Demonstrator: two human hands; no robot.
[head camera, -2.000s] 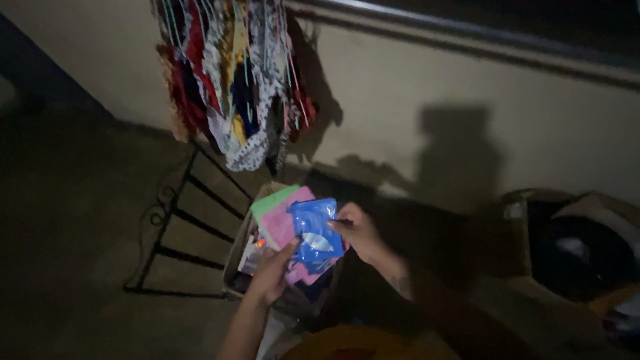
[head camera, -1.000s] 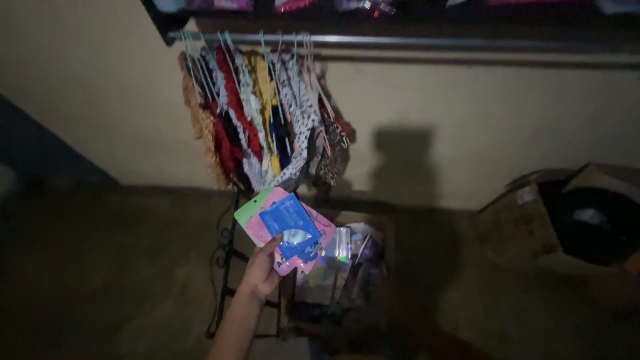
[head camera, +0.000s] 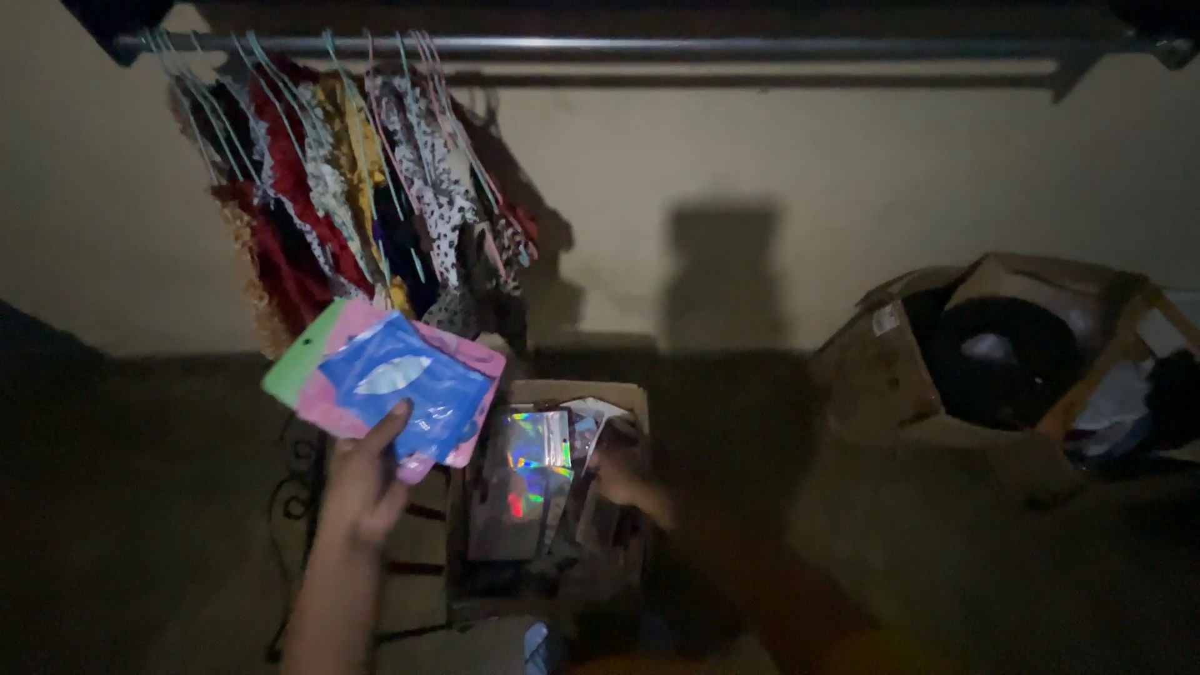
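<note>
My left hand (head camera: 367, 483) grips a fanned stack of flat packets: a blue plastic packet (head camera: 403, 380) on top, pink ones (head camera: 342, 408) around it, and a green one (head camera: 305, 356) at the left. My right hand (head camera: 630, 478), blurred and dim, is over the right part of an open cardboard box (head camera: 633, 398); whether its fingers hold anything cannot be made out. Inside the box lie holographic zip pouches (head camera: 539, 441) and other flat packets that are hard to tell apart.
Clothes (head camera: 309, 216) on thin hangers hang from a metal rail (head camera: 600, 47) along the wall. A dark metal frame with scrolls (head camera: 300, 497) stands left of the box. At the right, a larger cardboard box (head camera: 872, 375) holds a round black object (head camera: 1008, 361).
My right hand was on the blue packet two seconds ago; it is now at the box. The packets have stayed in my left hand. The view has shifted.
</note>
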